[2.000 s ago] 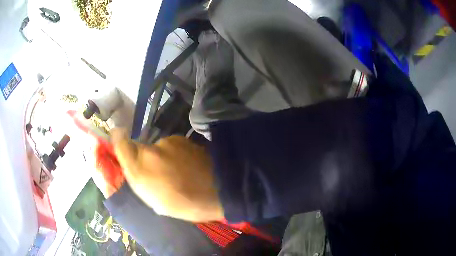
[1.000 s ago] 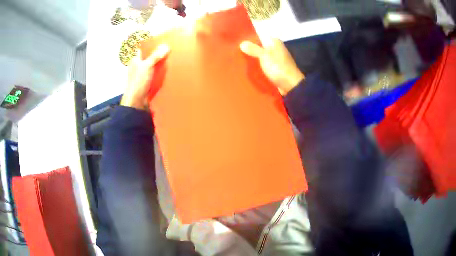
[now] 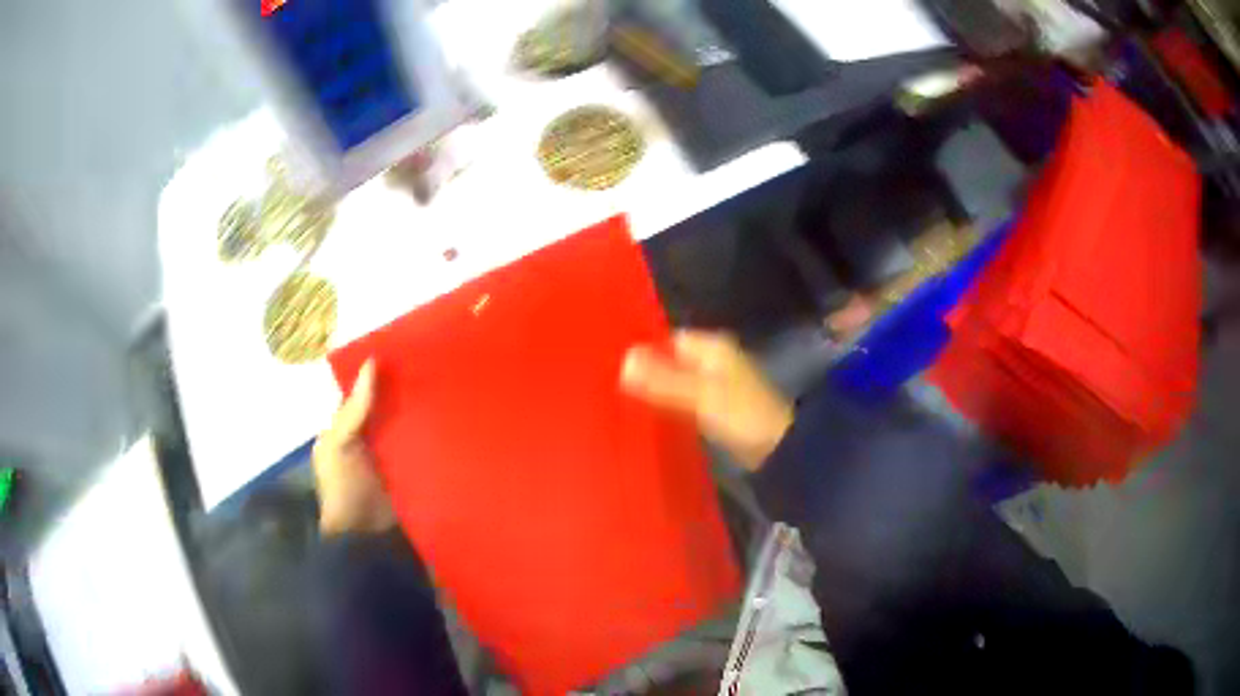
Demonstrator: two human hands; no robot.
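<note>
A red cover panel (image 3: 544,462) lies face up over my lap, its far edge over the front of the white machine table (image 3: 394,252). A small gold-coloured mark shows near the panel's far edge. My left hand (image 3: 350,456) grips the panel's left edge, thumb on top. My right hand (image 3: 714,394) is blurred, at the panel's right side with fingers over its face; whether it grips is unclear. The blurred machine head with its blue keypad (image 3: 340,68) overhangs the table beyond the panel.
Gold-filled wells lie left (image 3: 301,317) and right (image 3: 590,146) of the machine. A dark mat (image 3: 734,102) lies at the table's right. A red panel stack (image 3: 1088,299) stands right, by a blue support (image 3: 911,326). A white side table (image 3: 116,585) is at left.
The view has shifted, showing more of the machine and table. The panel is lower in view, away from the machine. My right hand's fingers have shifted and no longer clearly pinch its far right edge.
</note>
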